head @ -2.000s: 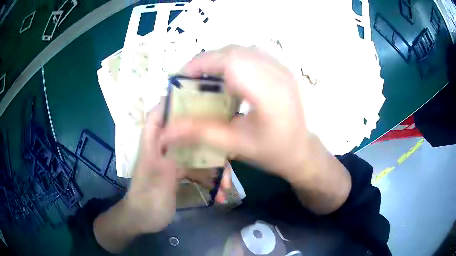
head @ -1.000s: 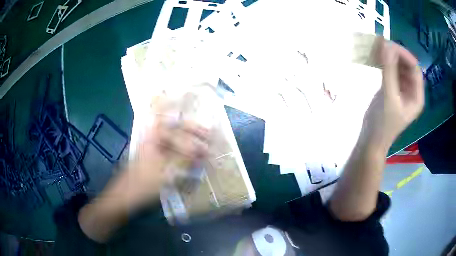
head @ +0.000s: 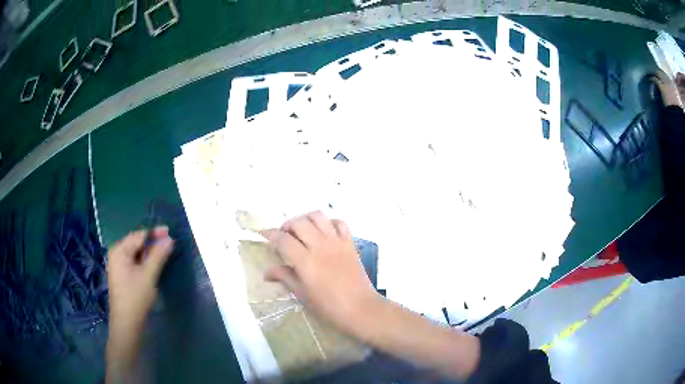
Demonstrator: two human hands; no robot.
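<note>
My left hand [head: 139, 266] is at the left, its thumb and fingers pinched together on a thin, blurred dark plastic frame [head: 156, 217] beside the heap. My right hand [head: 323, 262] rests low over the stack of adhesive sheets [head: 282, 337], which is tan with pale dividing lines and a white edge. Its index fingertip is at a pale, raised-looking edge [head: 254, 235] of the top sheet, with the thumb apart below. Whether the fingers grip that edge is unclear.
An overexposed pile of waste sheets [head: 451, 165] lies right of the stack. A tangled frame heap [head: 60, 255] is at far left. Pale-outlined frames [head: 96, 56] lie beyond the grey-white rail [head: 150, 86]. Dark frames [head: 593, 133] and another person's hand [head: 667, 88] are at right.
My right hand has moved from the waste pile back left onto the stack. My left hand has left the stack and moved left to the dark frames. The view has shifted, showing another person's hand.
</note>
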